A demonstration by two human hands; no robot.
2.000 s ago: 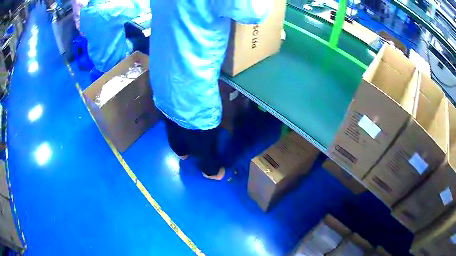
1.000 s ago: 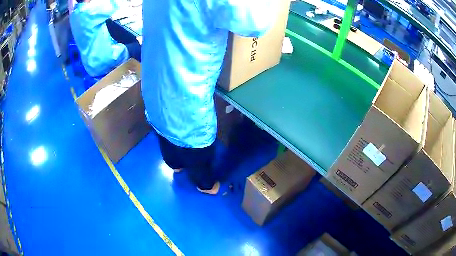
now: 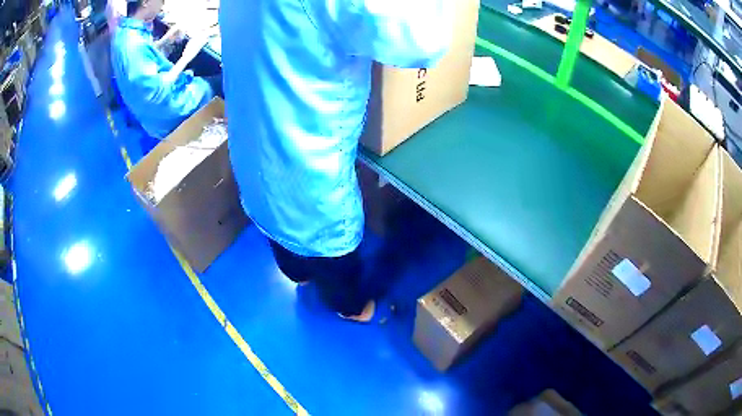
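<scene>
Neither of my hands is in the picture. Tall open brown shipping cartons stand in a row on the right end of the green bench. The nearest whole shipping carton [image 3: 606, 280] has dark print and a white label [image 3: 630, 277] on its outer side, and its top is open. A second shipping carton [image 3: 679, 345] stands beside it, and a third is cut off at the right edge. The part of the inside that shows in the first carton is bare brown board.
A coworker in a blue smock [image 3: 293, 138] stands at the bench [image 3: 496, 171] by a brown carton [image 3: 419, 101] with black lettering. Another person [image 3: 154, 81] sits behind. A carton with crumpled plastic [image 3: 195, 215] and a closed carton [image 3: 464, 313] are on the floor.
The view has shifted, and the floor carton of white boxes at the bottom has mostly left the picture. A white sheet shows more fully beside the coworker's carton. The seated person is more upright.
</scene>
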